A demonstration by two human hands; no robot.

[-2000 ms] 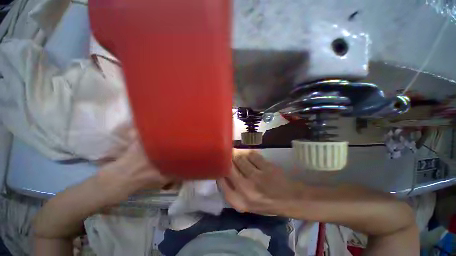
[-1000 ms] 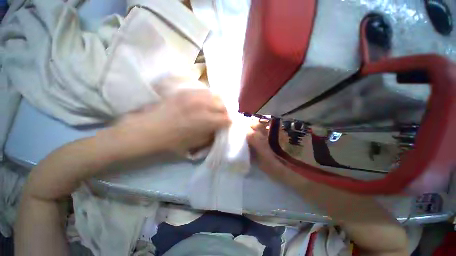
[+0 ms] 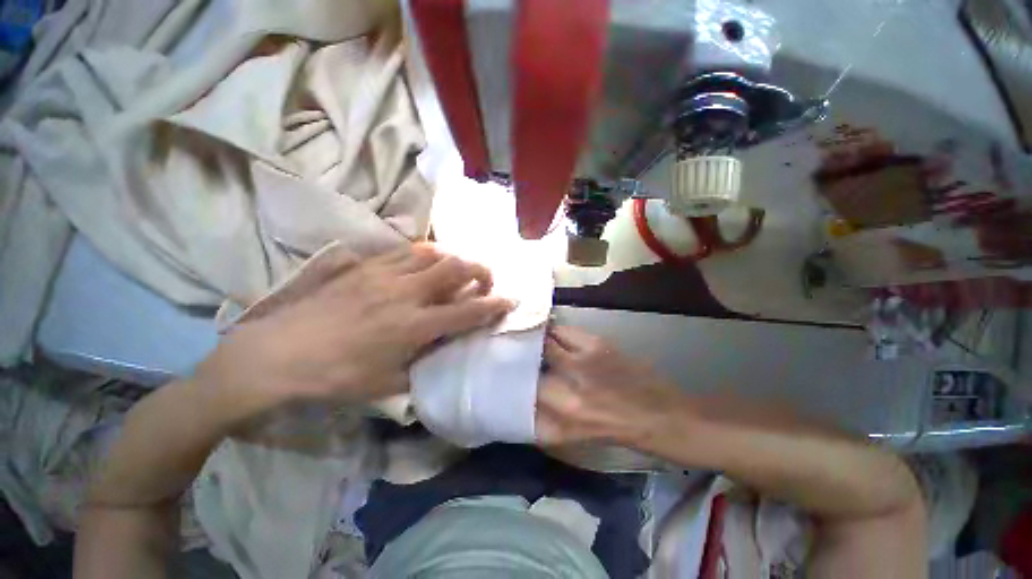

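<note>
The cream garment body [image 3: 328, 147] lies in a folded heap left of the needle area. A white waistband strip [image 3: 481, 385] runs from the bright lamp glare towards me and curves over at the table's front. My left hand [image 3: 390, 311] lies flat on the cloth, fingers spread, pressing the garment and the strip's left side. My right hand [image 3: 600, 390] grips the strip's right edge, fingers bent, some hidden by it. The needle and presser foot are lost in glare behind the machine's red part [image 3: 555, 113].
The sewing machine head [image 3: 826, 45] hangs over the upper right, with a cream ribbed tension dial [image 3: 707, 181]. Red-handled scissors [image 3: 690, 232] lie beneath its arm beside a dark scrap [image 3: 656, 288]. The control panel [image 3: 960, 390] is at right. Cloth [image 3: 272, 498] hangs over my lap.
The machine head now sits higher in view, showing the scissors. My left hand has flattened from a bunched grip onto the cloth. My right hand has come nearer me, onto the strip, which now curves over.
</note>
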